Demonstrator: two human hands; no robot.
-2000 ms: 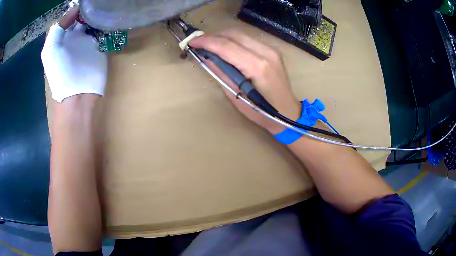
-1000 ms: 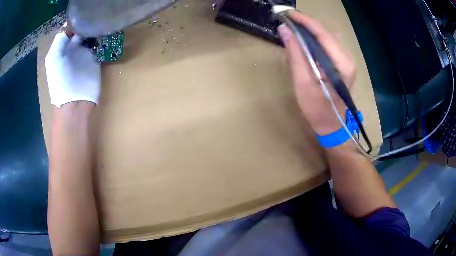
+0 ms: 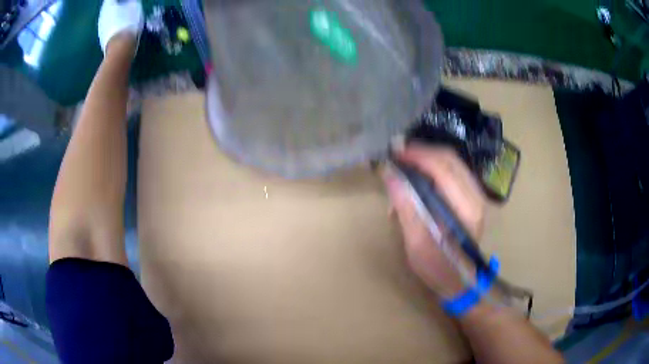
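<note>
My right hand (image 3: 441,213) is shut on the soldering iron (image 3: 442,212), a black pen-like handle with a silvery tube along it. The iron's front end is hidden at the rim of the fume hood (image 3: 320,92). My left hand (image 3: 119,20), in a white glove, is at the top left on the green bench, cut off by the picture's edge. Its fingers and anything in them cannot be made out. A blurred cluster of small assemblies (image 3: 167,32) lies just right of it.
The black iron stand (image 3: 459,124) with a yellow tip cleaner (image 3: 502,170) is right of the hood, beside my right hand. A tan cardboard sheet (image 3: 285,270) covers the bench in front of me. Small bright specks lie on it.
My left hand has moved forward, away from the cardboard, and the green board no longer shows. My right hand with the iron appears lower, left of the stand. The view has shifted, showing more hood.
</note>
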